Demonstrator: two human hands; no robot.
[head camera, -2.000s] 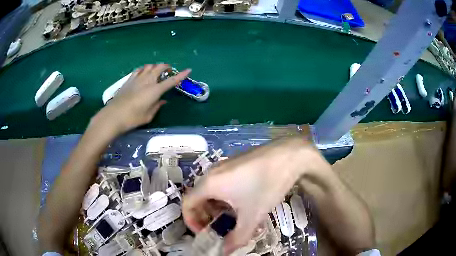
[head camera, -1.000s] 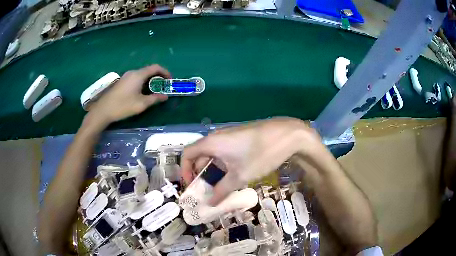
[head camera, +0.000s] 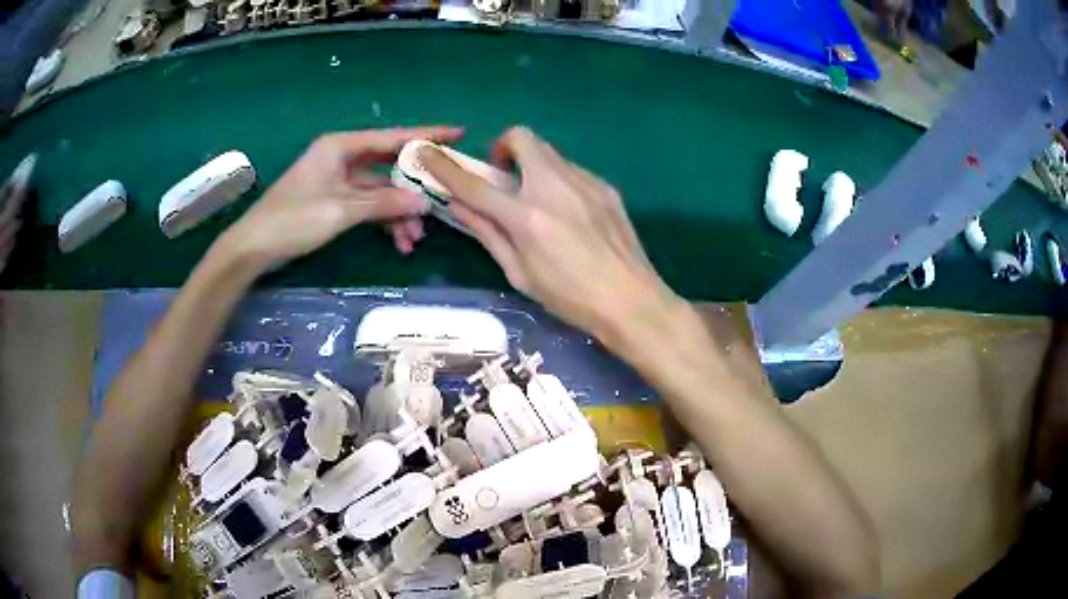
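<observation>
A white device housing (head camera: 424, 176) is held over the green belt, tilted, with a beige face panel on its top. My left hand (head camera: 322, 199) grips its left end. My right hand (head camera: 556, 222) is on the panel and the right end, fingers pressed on top. The inside of the housing is hidden. The heap of beige-white panels (head camera: 387, 505) lies in front of me, with a long white piece with a printed marking (head camera: 515, 486) on top. A parked white housing (head camera: 431, 332) lies just above the heap.
White housings (head camera: 207, 193) lie on the green belt (head camera: 632, 105) at left, with notched white covers (head camera: 785, 191) at right. A slanted metal post (head camera: 925, 176) stands at right. A blue tray (head camera: 802, 33) and more parts are across the belt. Part of another hand (head camera: 12, 211) shows at the far left.
My right hand has moved up from the heap to the housing on the belt. The open shell with blue inside is now covered. The housings at left have shifted left.
</observation>
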